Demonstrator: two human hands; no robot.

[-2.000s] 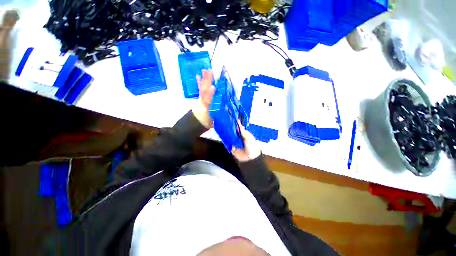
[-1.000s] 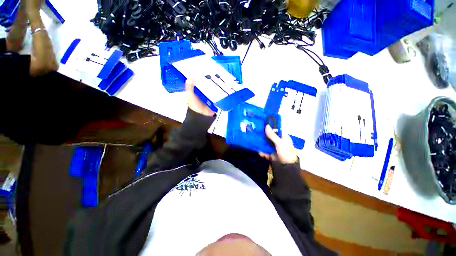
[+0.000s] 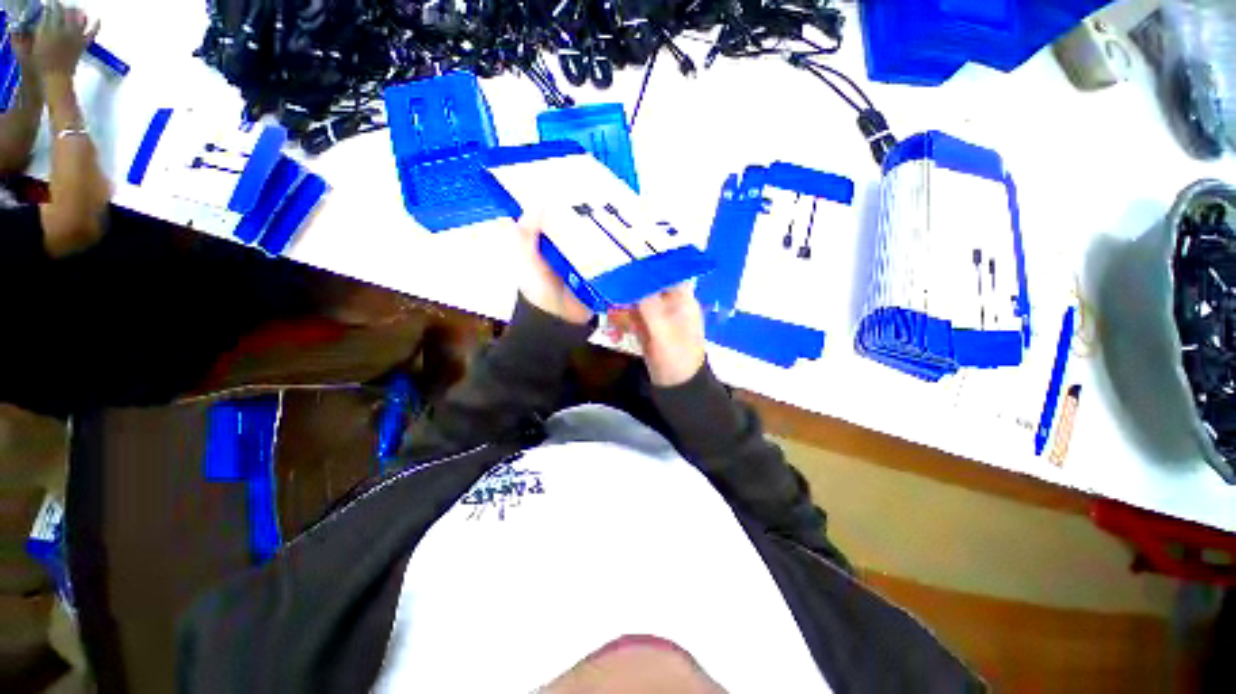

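Observation:
A white-and-blue printed retail box [image 3: 603,217] with pictures of black plugs is held tilted above the table's front edge. My left hand [image 3: 553,282] grips its left lower side. My right hand [image 3: 664,332] is at its near end, fingers against or under the blue flap; what the fingertips hold is hidden. The blue insert seen earlier in the right hand does not show now. A blue insert stack [image 3: 445,149] and a lighter blue insert [image 3: 591,138] lie behind the box. Flat boxes [image 3: 786,258] lie to its right.
A thick box stack [image 3: 945,258], blue pen [image 3: 1056,380], orange-pale tool [image 3: 1067,426] and grey basin [image 3: 1152,325] of black parts are at right. A cable pile [image 3: 447,48] and blue stack [image 3: 949,38] are behind. More boxes [image 3: 224,176] and another person's arm [image 3: 71,163] are at left.
The printed box came into my left hand. The blue insert went from both hands to my right hand, then out of sight; my right hand moved left to the box's near end.

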